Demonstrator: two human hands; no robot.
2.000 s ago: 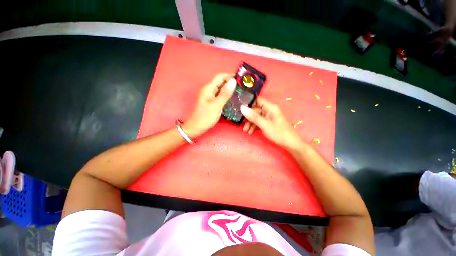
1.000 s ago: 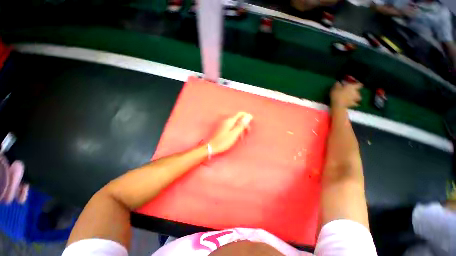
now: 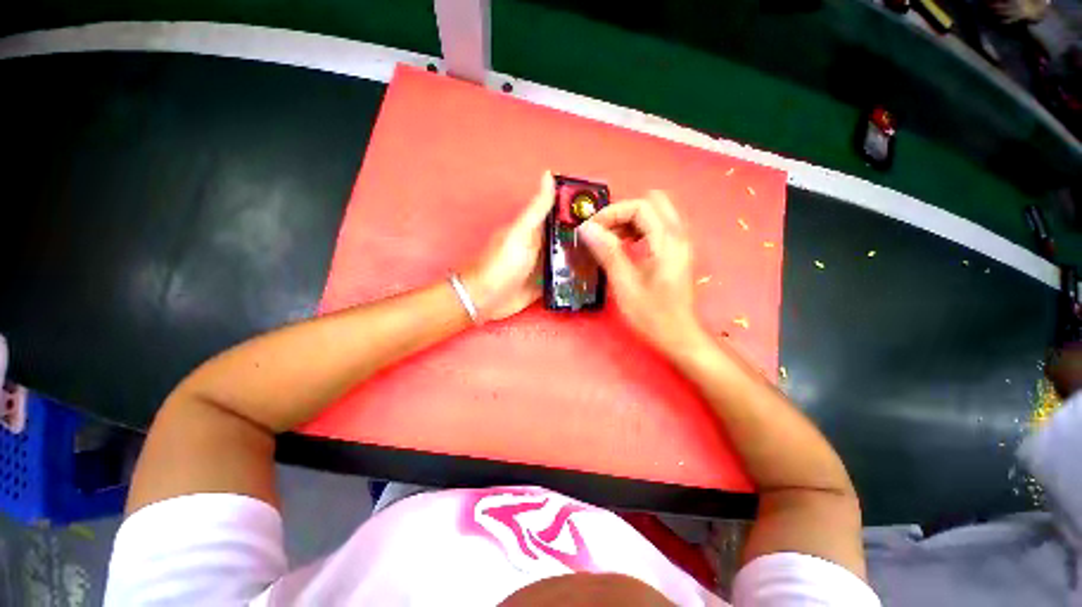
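A half-assembled phone unit (image 3: pixel 574 267) is held upright over the red mat (image 3: pixel 475 379). It has a black frame, a red upper end with a gold-yellow round module (image 3: pixel 584 206), and a grey-silver board area below. My left hand (image 3: pixel 513 263) holds the unit along its left edge. My right hand (image 3: pixel 641 251) has thumb and index fingertips pinched together at the round module, over the unit's upper right. Whether a small piece is between those fingertips cannot be told.
Yellow scraps (image 3: pixel 742 323) lie on the mat's right side and the dark bench (image 3: pixel 914 344). Units sit on the green conveyor (image 3: pixel 736 83) beyond the white edge. A pink-white post (image 3: pixel 463 42) stands behind the mat. A blue basket (image 3: pixel 48 468) is lower left; a neighbour's sleeve (image 3: pixel 1056 457) is right.
My right hand has come back from the conveyor to the mat's middle. A unit is now in my left hand, which was lying on the mat, and my right fingertips are at its round module.
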